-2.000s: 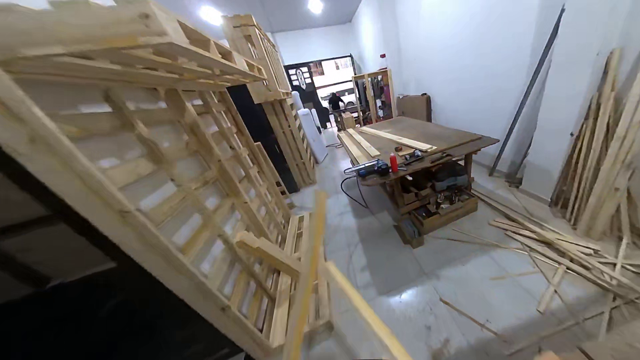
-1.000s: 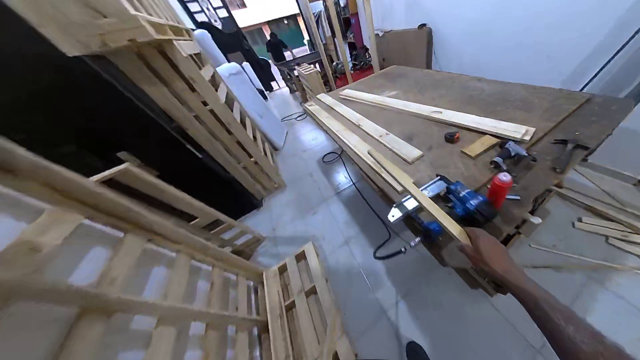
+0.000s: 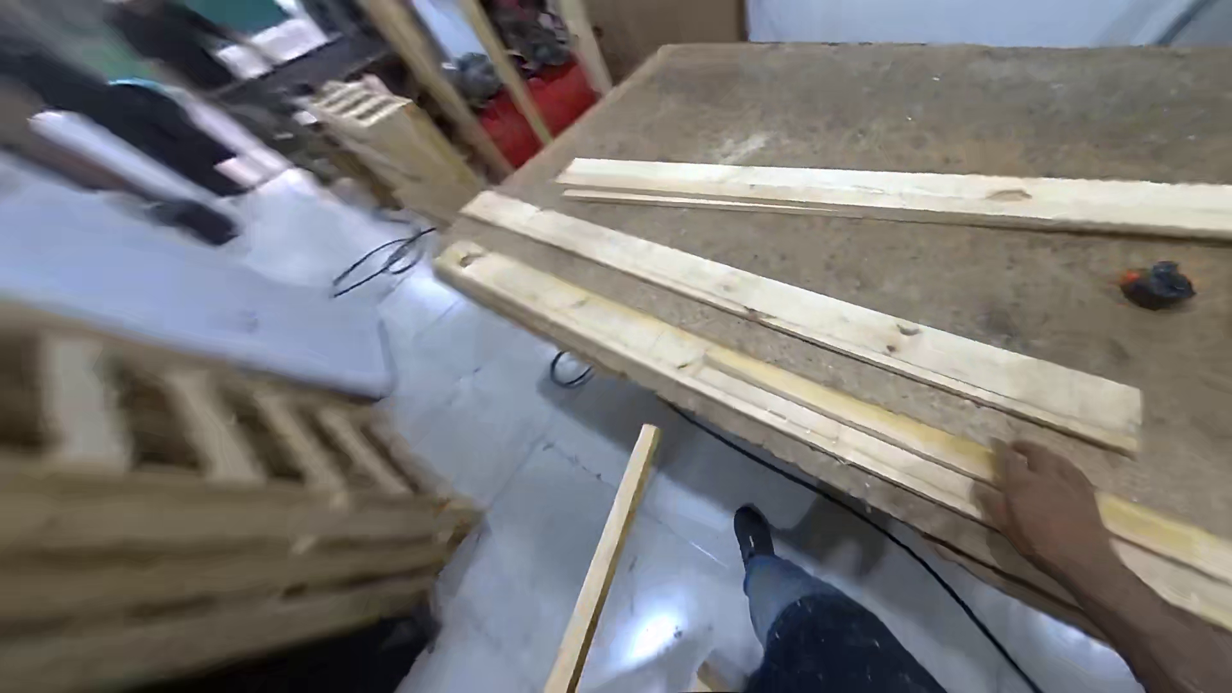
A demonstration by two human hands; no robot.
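My right hand [image 3: 1049,505] is at the near edge of the worktable, its fingers and thumb around a narrow yellowish wooden strip [image 3: 847,409]. That strip lies lengthwise on a pale board [image 3: 587,313] along the table edge. Farther in, a second pale board [image 3: 808,313] runs roughly parallel, and more boards [image 3: 866,192] lie beyond it. My left hand is out of view. A separate wooden stick [image 3: 606,558] slants up from the bottom of the view above the floor; its lower end is cut off, so what supports it is hidden.
Slatted pallet wood [image 3: 221,520] stands close on the left, blurred. A black cable [image 3: 866,520] runs under the table's near edge. A small dark and orange object [image 3: 1158,285] sits on the tabletop [image 3: 962,115]. A person [image 3: 164,43] is at the far upper left.
The view has come much closer to the table. My right hand held a strip raised near the blue power tool; now the hand and a strip are down on the board at the table edge.
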